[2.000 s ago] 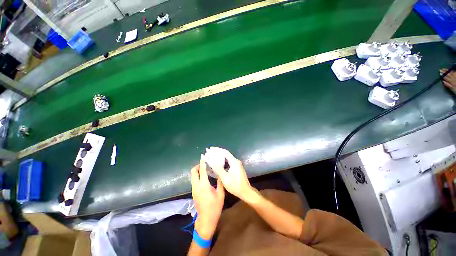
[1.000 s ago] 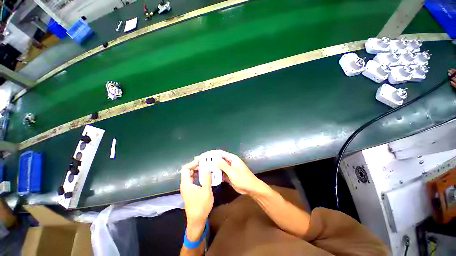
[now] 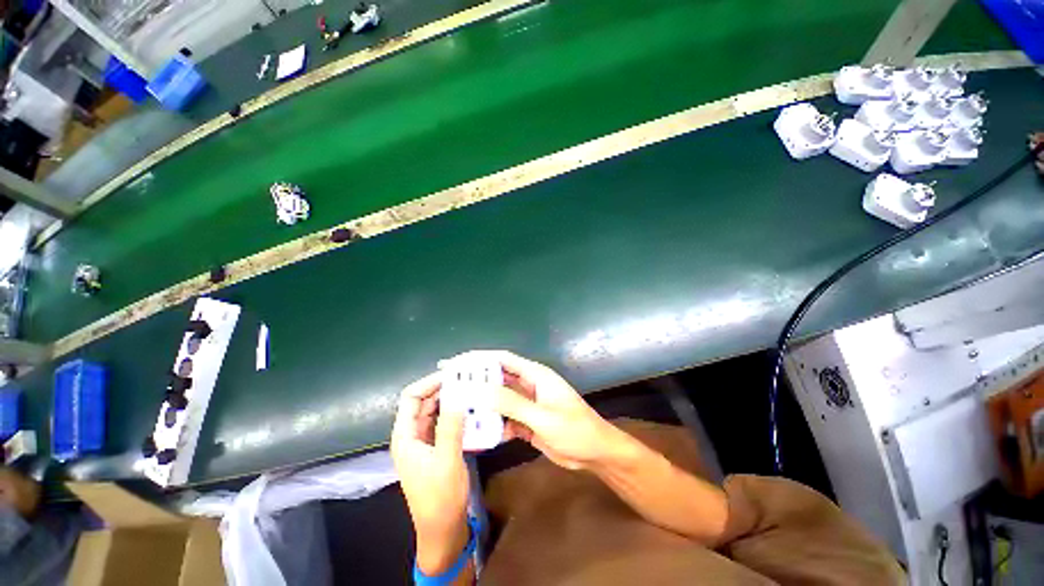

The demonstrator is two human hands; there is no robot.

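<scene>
A white plug adapter with small dark slots on its face is held upright between both hands, over the near edge of the green worktop. My left hand grips its left side; a blue band is on that wrist. My right hand grips its right side, with the thumb on its face. The adapter's back and the fingertips behind it are hidden.
Several white adapters cluster at the right. A black cable curves beside them. Two inner assemblies lie on the green belt. A white strip with black parts, blue bin and cardboard box are left. A person's hand shows at the right rim.
The adapter has turned so its slotted face shows, and both hands have shifted slightly left with it. The inner assemblies on the belt have moved right.
</scene>
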